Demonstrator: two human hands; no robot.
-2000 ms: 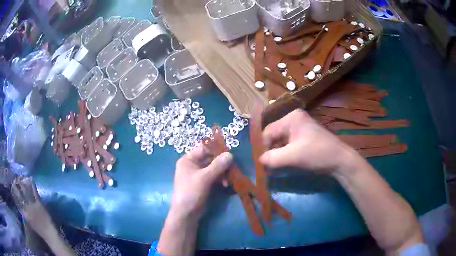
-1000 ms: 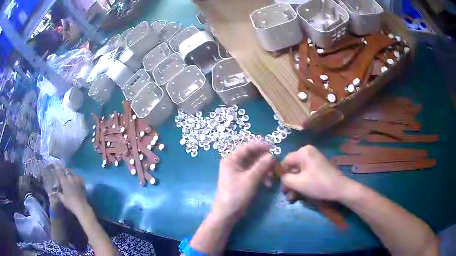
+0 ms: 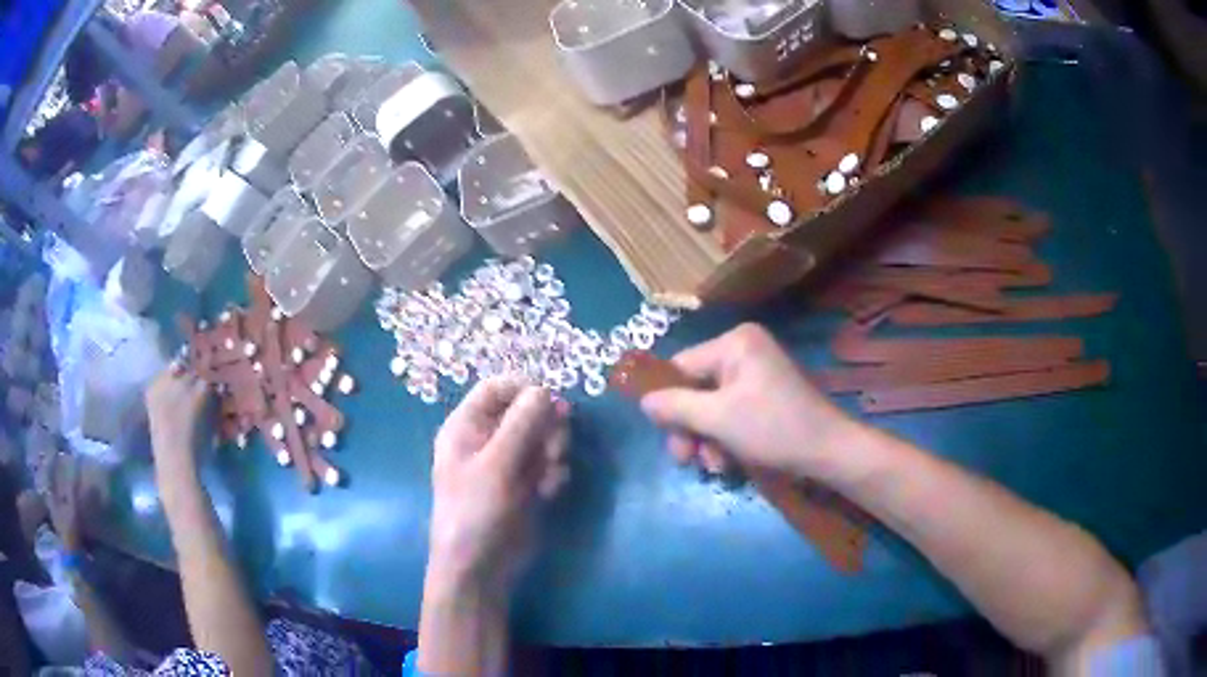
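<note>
My right hand (image 3: 741, 397) is closed on a reddish-brown strap (image 3: 818, 518); one end shows at the fingertips and the other sticks out below the hand. I cannot tell if it holds one strap or more. My left hand (image 3: 500, 443) is at the near edge of the pile of white button fasteners (image 3: 483, 331). Its fingers are bent together, and whether a fastener is between them is hidden. Bare straps (image 3: 980, 373) lie fanned out at the right. A heap of finished straps (image 3: 271, 384) with white discs lies at the left.
A cardboard carton (image 3: 781, 271) at the back holds finished straps and grey boxes. More grey plastic boxes (image 3: 397, 218) stand at the back left. A neighbour's hand (image 3: 179, 403) reaches to the finished heap. Crumpled clear bags (image 3: 93, 331) lie far left.
My hands have moved apart; the left is now at the fasteners, the right keeps the strap. The neighbour's hand has moved up to the finished heap. The view has shifted.
</note>
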